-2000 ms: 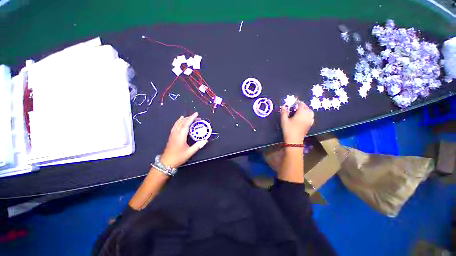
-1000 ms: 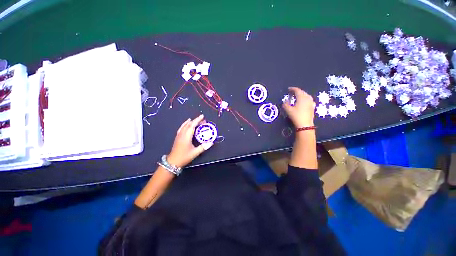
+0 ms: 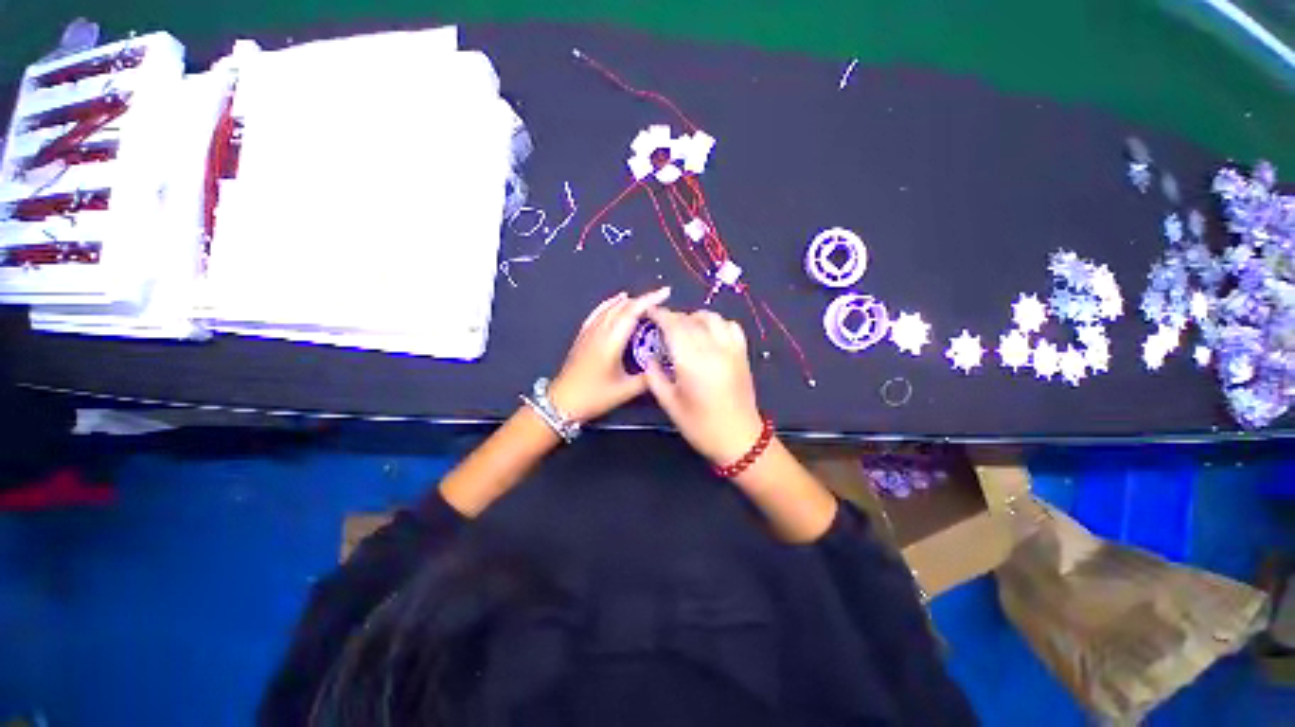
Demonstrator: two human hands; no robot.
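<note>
My left hand (image 3: 608, 355) holds a round purple-tinged housing (image 3: 648, 345) over the bench's front part. My right hand (image 3: 702, 372) is on the same housing from the right; its fingers hide part of it, and whether they hold a small piece cannot be told. Two more round housings lie to the right, one farther back (image 3: 835, 257) and one nearer (image 3: 856, 323). A star-shaped insert (image 3: 910, 334) lies beside the nearer one. Several wired modules (image 3: 670, 154) with thin red leads lie behind my hands.
White foam trays (image 3: 355, 185) and a slotted tray with red wires (image 3: 85, 171) are at left. Bent wires (image 3: 560, 213) lie beside them. Star inserts (image 3: 1065, 320) and a heap (image 3: 1258, 298) are at right. A thin loop (image 3: 896, 391) lies near the front edge. A cardboard box (image 3: 959, 533) is below.
My right hand has moved left from the star inserts to the housing in my left hand. A star insert now lies beside the nearer loose housing. The view has shifted, so the bench things sit farther right.
</note>
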